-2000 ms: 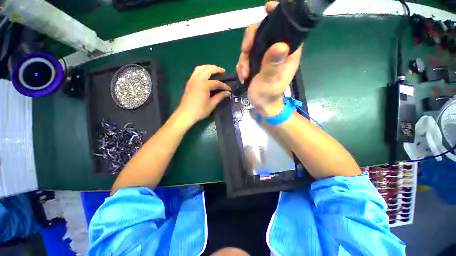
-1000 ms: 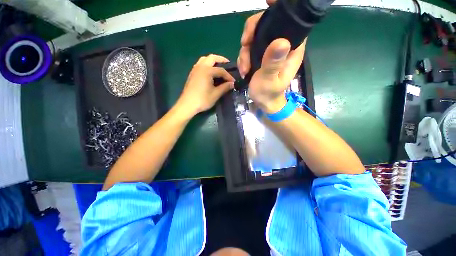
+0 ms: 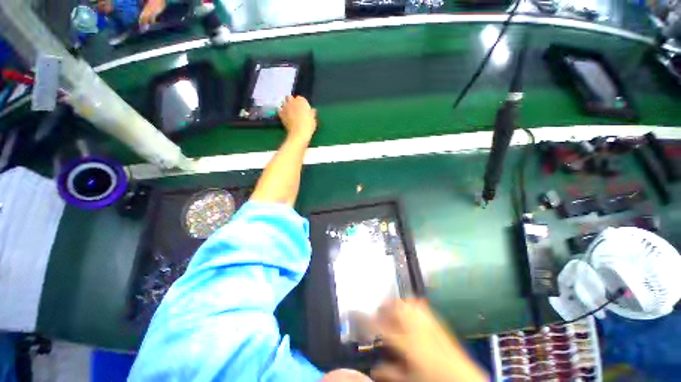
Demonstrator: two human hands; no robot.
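Observation:
My left hand [image 3: 298, 116] is stretched far forward, its fingers at the lower right corner of a device in a black fixture [image 3: 270, 89] beyond the white rail; whether it grips is hidden. My right hand [image 3: 414, 336] is blurred over the lower end of the near device [image 3: 365, 272], cut off by the bottom edge; its hold is unclear. The near device shows a large silver-white rectangle and circuitry at its top, inside a black fixture [image 3: 321, 298]. The black electric screwdriver [image 3: 500, 149] hangs at the right, tip down, out of both hands.
The parts tray [image 3: 160, 224] at left holds the screw dish [image 3: 209, 213] and a dark pile [image 3: 157, 283], partly behind my sleeve. More fixtured devices [image 3: 178, 103] [image 3: 594, 80] lie beyond the white rail [image 3: 418, 145]. A white fan [image 3: 635, 272] stands at right. Another person's hand shows at top left.
My right hand has let go of the screwdriver and moved down to the device's near end. My left hand has left the device's top corner and reached forward. The view has tilted up.

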